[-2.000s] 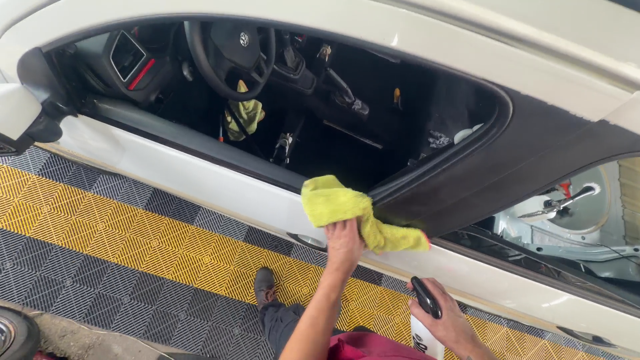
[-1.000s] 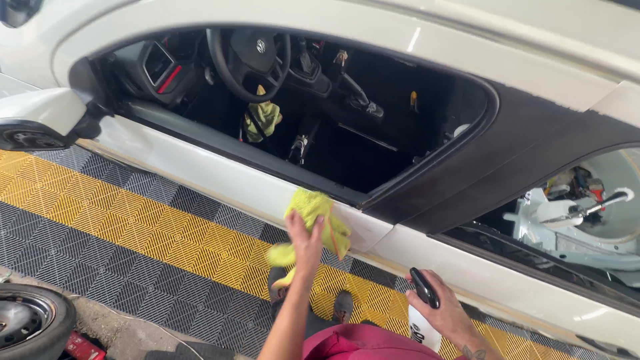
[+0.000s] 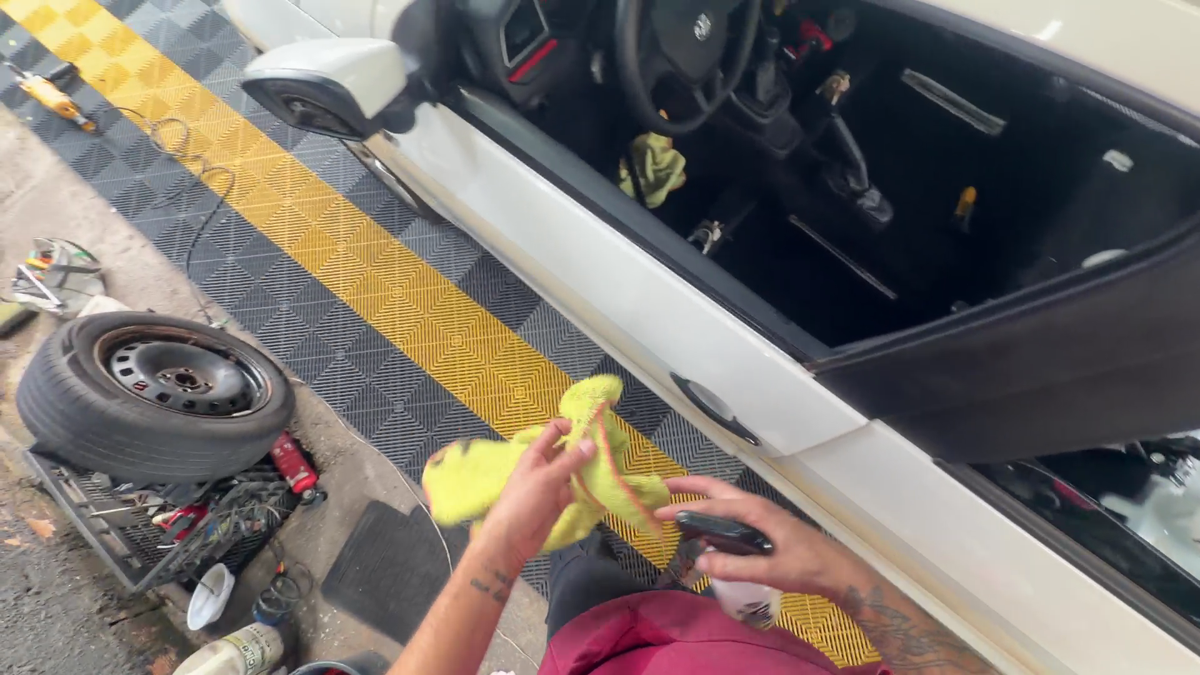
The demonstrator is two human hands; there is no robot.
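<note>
My left hand (image 3: pixel 539 487) grips a yellow-green microfiber cloth (image 3: pixel 478 478), bunched, with folds hanging on both sides of the fingers. Close on its right, my right hand (image 3: pixel 764 539) is closed around a white spray bottle (image 3: pixel 745 600) with a black trigger head (image 3: pixel 724 532); its outstretched fingers reach the cloth's edge, and whether they pinch it is unclear. Both hands are above the floor beside the white car door (image 3: pixel 647 309), near its door handle (image 3: pixel 714 409). Inside the car, a second yellow-green cloth (image 3: pixel 653 169) lies below the steering wheel (image 3: pixel 689 56).
The side mirror (image 3: pixel 328 84) juts out at upper left. At left, a wheel with tire (image 3: pixel 155 394) rests on a crate (image 3: pixel 103 534) of tools and cables. A yellow power tool (image 3: pixel 56 101) with a cord lies on the tiled floor (image 3: pixel 375 272). A dark mat (image 3: pixel 389 567) lies near my feet.
The cloth in my left hand has come away from the car's side and is now beside my right hand. The bottle stays in my right hand. The view has swung toward the wheel and floor.
</note>
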